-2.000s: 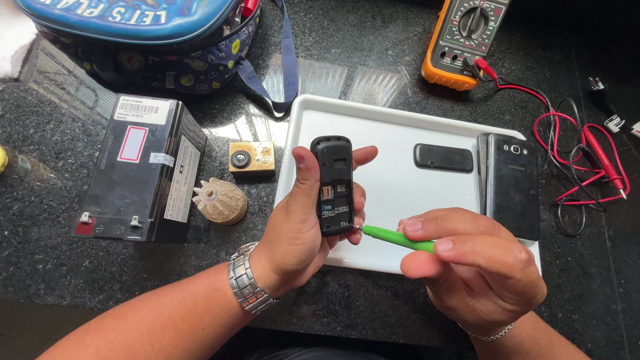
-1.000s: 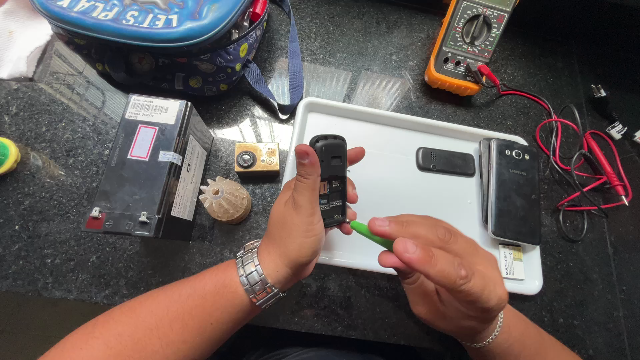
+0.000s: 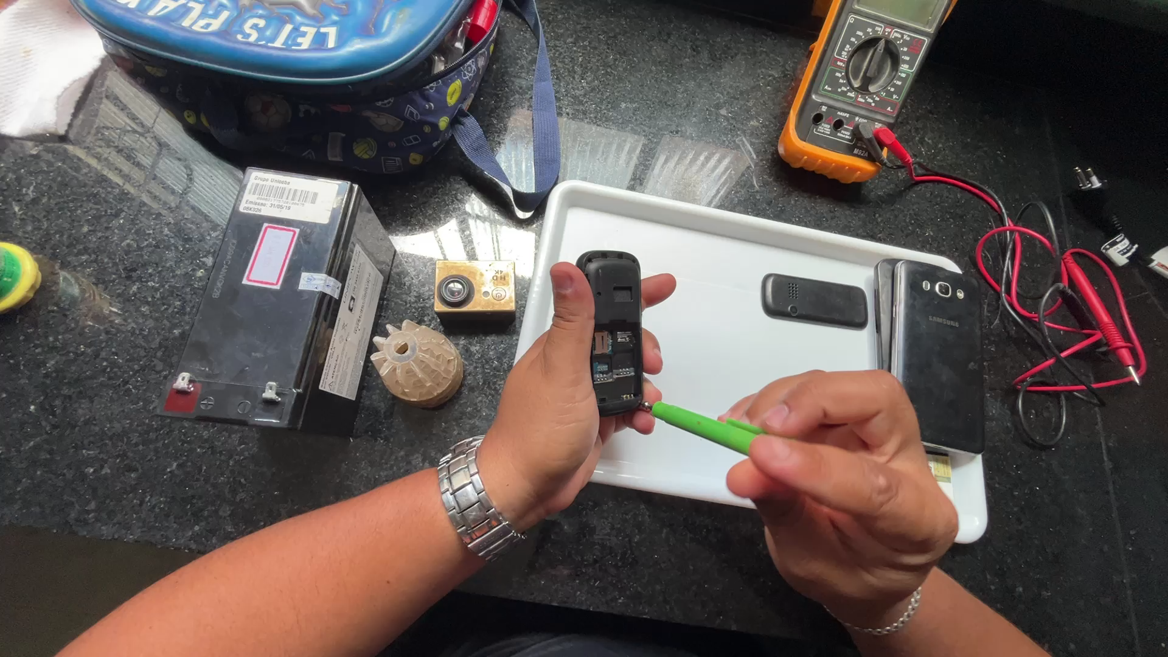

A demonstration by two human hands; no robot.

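My left hand (image 3: 557, 392) holds a small black mobile phone (image 3: 613, 315) upright, its back cover off and its battery bay and card slots showing. Between the thumb and fingers of my right hand (image 3: 849, 465) is a green pen-like tool (image 3: 703, 425). Its tip meets or nearly meets the phone's lower right corner; contact cannot be told. A black phone back cover (image 3: 814, 301) lies on the white plastic tray (image 3: 693, 214) below and behind my hands. At the tray's right end rests a black Samsung smartphone (image 3: 935, 365), with another flat dark device partly hidden beneath it.
Left of the tray stand a gold action camera (image 3: 474, 289), a beige ribbed cone-like part (image 3: 420, 367) and a black sealed battery (image 3: 274, 301). A blue printed bag (image 3: 301, 100) is at the upper left. An orange multimeter (image 3: 858, 91) and its red probe lead (image 3: 1100, 306) lie at the right.
The green tool stays by the phone's lower end, and more of its shaft shows than a second ago. My right hand now covers most of the pale card-like piece seen at the tray's lower right.
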